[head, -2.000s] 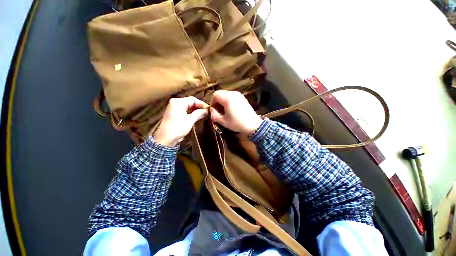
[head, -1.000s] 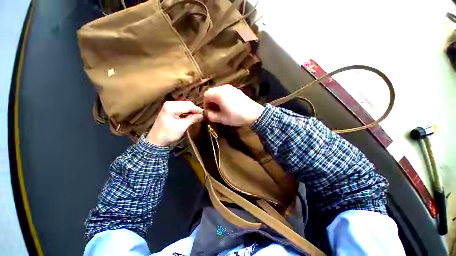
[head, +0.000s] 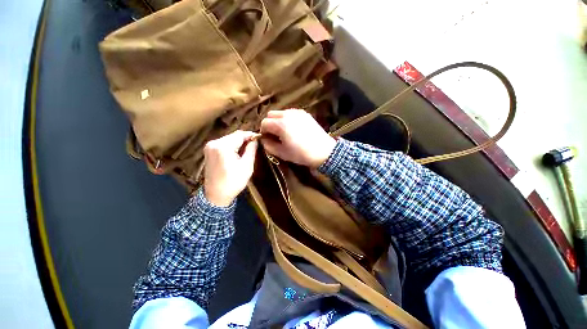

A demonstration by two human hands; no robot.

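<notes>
A brown tote bag [head: 325, 215] lies open on the lap, its mouth facing up. A zipper [head: 291, 204] runs along the mouth. My left hand [head: 226, 166] and my right hand [head: 297, 136] meet at the bag's far end. Both pinch a tiny tan piece, the zipper end [head: 257, 135], between the fingertips. The fingers partly hide it. One bag handle [head: 309, 254] lies over the lap. The other handle [head: 508, 96] loops out to the right past my right forearm.
A heap of brown bags [head: 177, 61] lies just beyond my hands on the dark surface [head: 83, 160]. At the right, a pale worktable [head: 515, 38] has a red strip [head: 457, 119] along its edge and a hammer [head: 566, 183]. A dark grey apron [head: 273, 302] lies under the bag.
My left hand has turned more upright, its fingertips still against those of my right hand. The view has shifted a little, so the hammer shows farther right and is partly cut off.
</notes>
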